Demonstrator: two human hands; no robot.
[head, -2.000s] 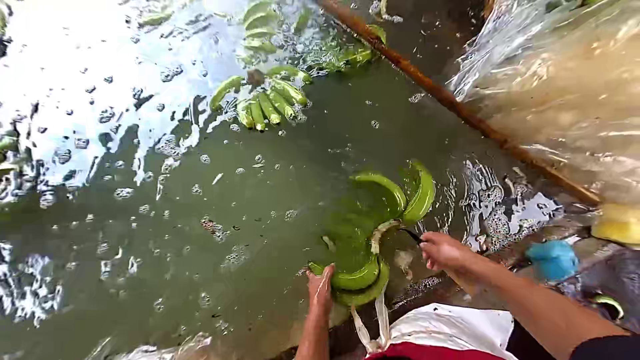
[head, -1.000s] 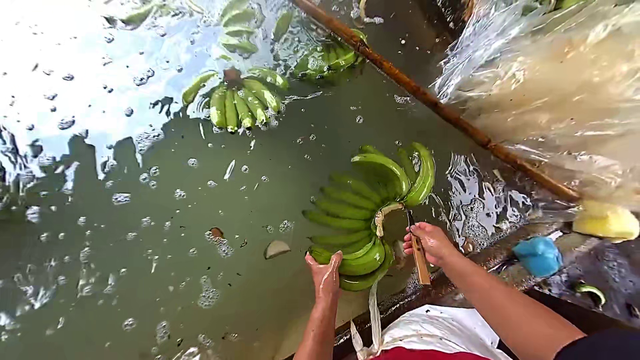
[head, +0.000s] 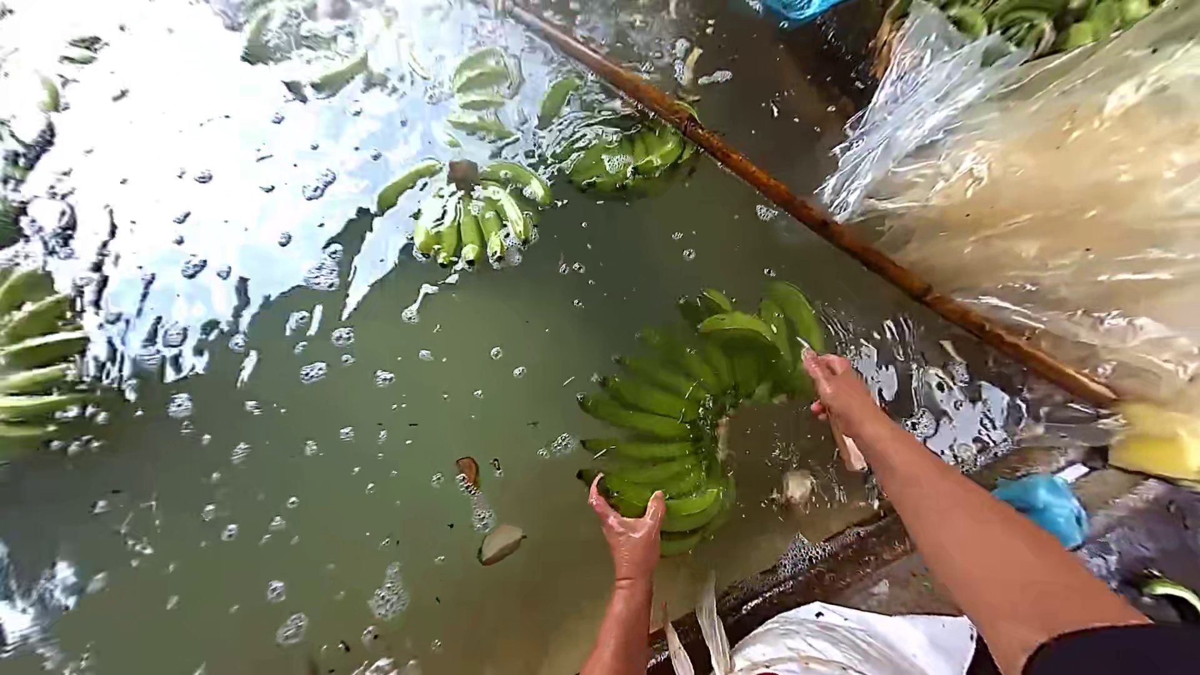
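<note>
A large hand of green bananas (head: 656,422) lies partly under murky water, its fingers fanned in a curve toward the left. My left hand (head: 630,530) grips its lower end, thumb and fingers around the lowest bananas. My right hand (head: 839,398) holds a knife with a wooden handle (head: 848,450), beside the upper right end of the bunch. The short visible part of its blade points up and left by the bananas; the rest is hidden by my fingers. A pale cut piece (head: 798,487) is in the water below the bunch's inner curve.
More banana hands float at the upper middle (head: 473,211), near the pole (head: 806,211) and at the left edge (head: 36,356). The wooden pole slants across the water. Beyond it lies clear plastic sheeting (head: 1059,178). A blue plastic bag (head: 1045,506) and yellow object (head: 1158,441) rest on the right ledge.
The banana hand has turned and its inner curve now opens to the lower right. The knife's blade has moved from the crown to beside the upper bananas. My left hand still grips the lower end.
</note>
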